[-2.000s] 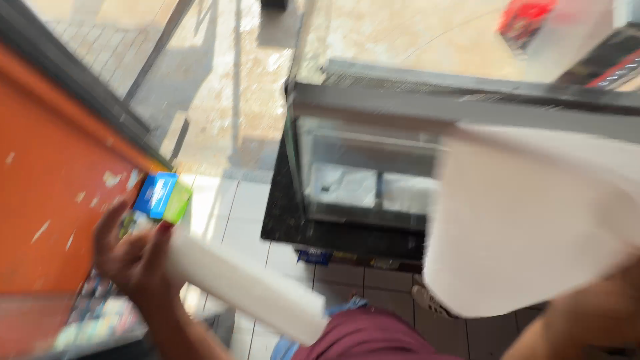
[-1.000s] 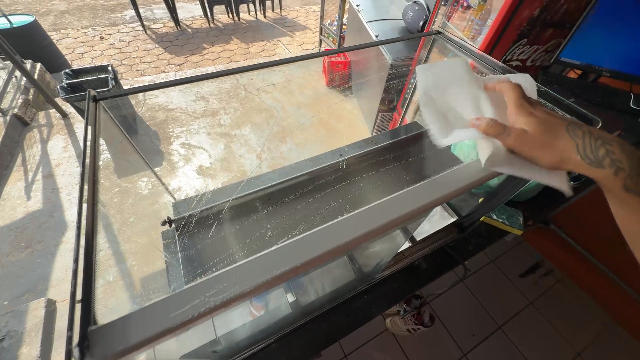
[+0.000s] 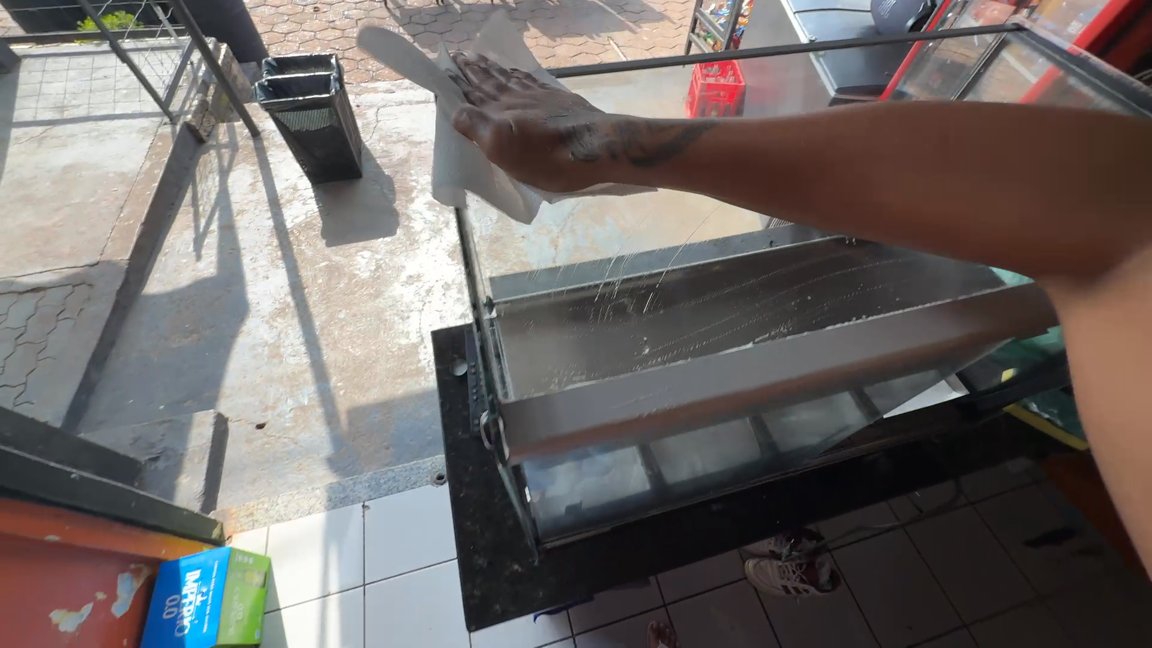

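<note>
My right hand presses a white paper towel flat against the top glass of a display case, at its far left corner. The tattooed forearm reaches across the case from the right edge. Below the arm, thin streaks and drops mark the glass pane. A metal bar runs along the near side of the case, which stands on a black stone counter. My left hand is out of view.
A black bin stands on the concrete beyond the case. At the lower left is a blue and green box beside an orange wall. A red crate sits behind the case. Sneakers show below the counter.
My right hand has moved with the paper towel from the right side of the case to its far left corner. My left hand, seen two seconds ago beside a white roll, has left the view.
</note>
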